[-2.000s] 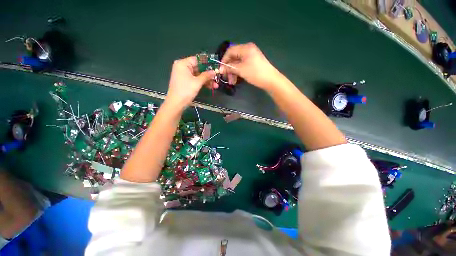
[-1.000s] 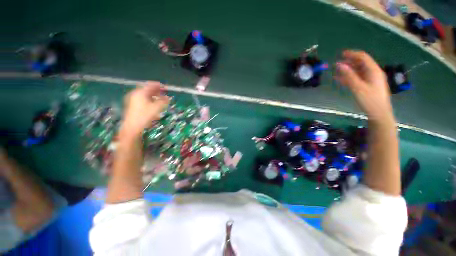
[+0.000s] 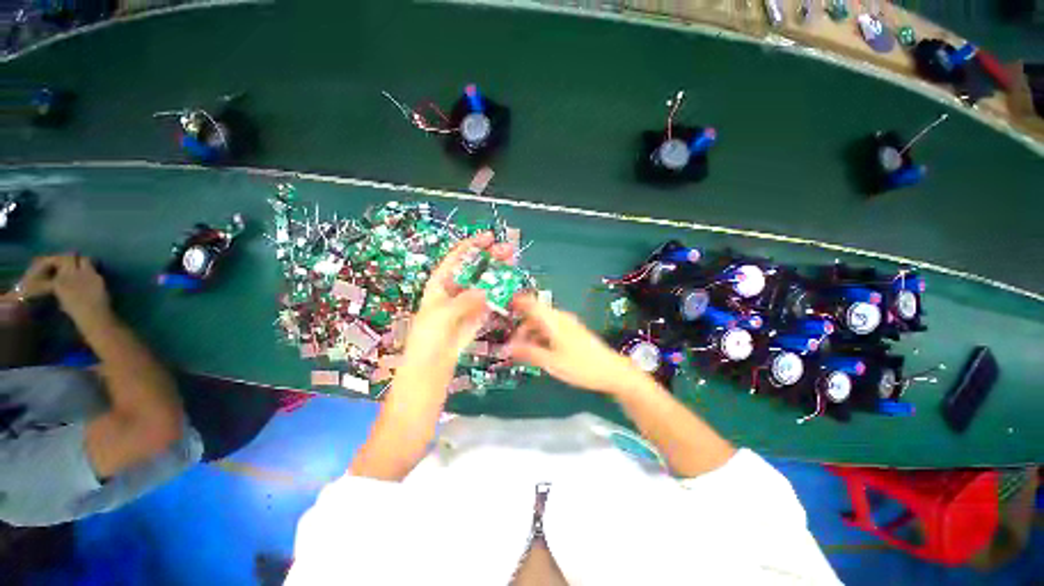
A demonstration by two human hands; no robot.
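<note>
My left hand (image 3: 449, 300) holds a green circuit board (image 3: 492, 282) between thumb and fingers, above the right part of the heap. My right hand (image 3: 554, 343) is just right of and below the board, its fingers bent; whether it touches the board or a wire is too blurred to tell. The heap of circuit boards (image 3: 355, 300) lies on the green surface, with thin wires and pinkish-brown pads among the boards. Several black units (image 3: 787, 366) with silver discs and blue cylinders are grouped to the right.
Beyond the pale rail (image 3: 595, 214), spaced black units (image 3: 476, 124) lie on the belt. A loose pad (image 3: 481, 180) is near the rail. A black oblong object (image 3: 971, 389) lies far right. Another person's arm (image 3: 109, 343) is at left. A red stool (image 3: 930, 515) stands below right.
Both hands have come together at the heap, the right moving in from the far right. The left now holds a circuit board. The unit worked on earlier lies on the belt. The view has shifted.
</note>
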